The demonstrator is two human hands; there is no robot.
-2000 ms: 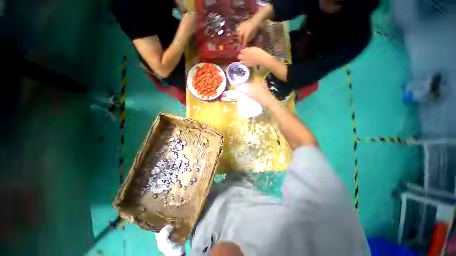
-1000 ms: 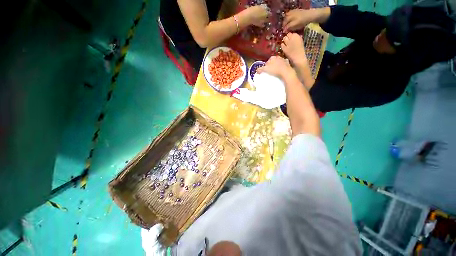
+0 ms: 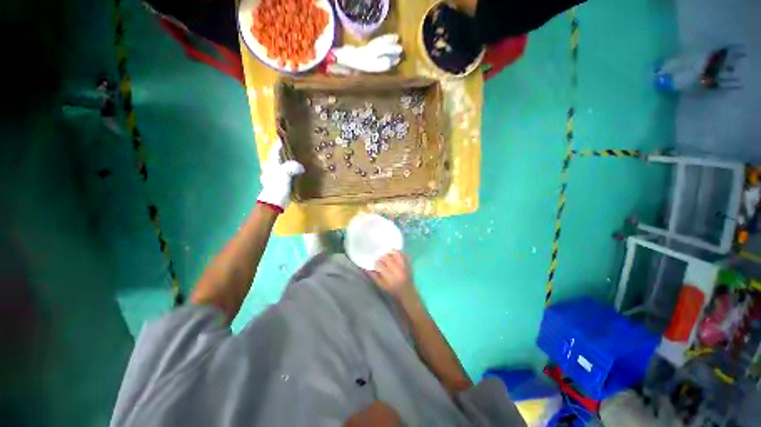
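A shallow cardboard tray (image 3: 434, 179) lies on the yellow table (image 3: 467, 167) in front of me. Small purple-grey and silvery round parts (image 3: 367, 129) are scattered in it. My left hand (image 3: 279, 177), in a white glove with a red cuff, grips the tray's left wall. My bare right hand (image 3: 390, 272) holds a round white plastic tub (image 3: 372, 240) by its rim, below the table's near edge. The inside of the tub looks plain white. A spare white glove (image 3: 365, 56) with a red cuff lies flat just beyond the tray.
Beyond the tray stand a bowl of orange parts (image 3: 289, 32), a small cup of dark parts (image 3: 361, 12) and a tub of black parts (image 3: 451, 40). Dark-clothed people are at the far end. Blue crates (image 3: 594, 346) and a white metal frame (image 3: 684, 200) are at the right.
The tray has moved from beside the table onto it. My right hand has drawn back from the far cup and white glove and now holds the white tub. The view has shifted.
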